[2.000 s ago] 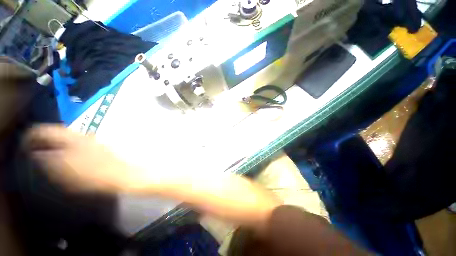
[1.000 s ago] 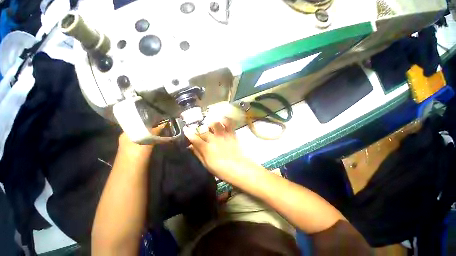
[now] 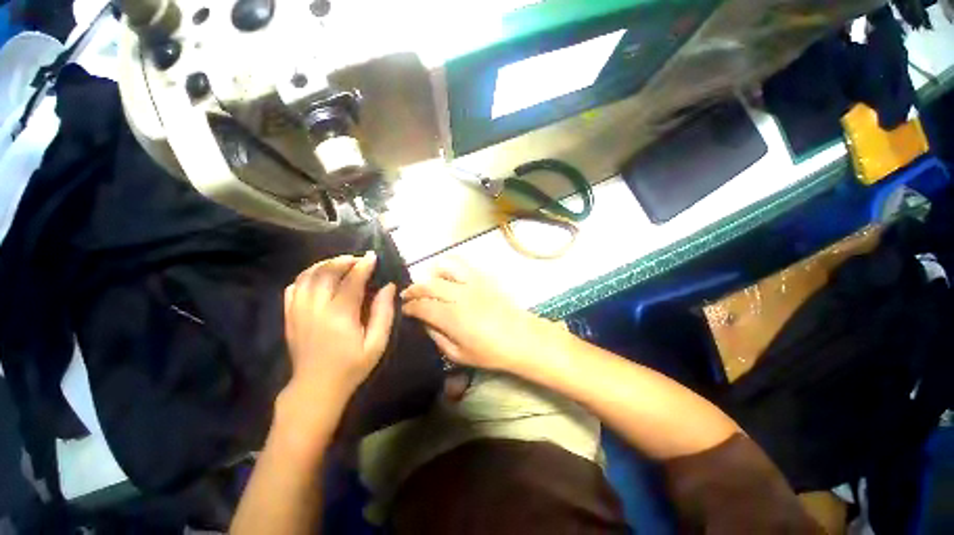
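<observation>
A large black garment piece lies left of and below the needle area of the cream sewing machine. Its right edge runs up to the presser foot. My left hand grips the cloth near this edge, thumb and fingertips close together. My right hand is beside it at the cloth's right edge, fingertips bent onto the cloth; the cloth under its fingers is partly hidden. The lamp glow washes out the surface right of the needle.
Scissors with one green and one orange-tan handle lie right of the needle. A dark smartphone lies further right, then an orange-yellow block. Black cloth lies on cardboard at the lower right.
Both hands have moved down from the needle area, which now shows. The machine head sits higher in view. Earlier, the hands were away from the needle and blurred.
</observation>
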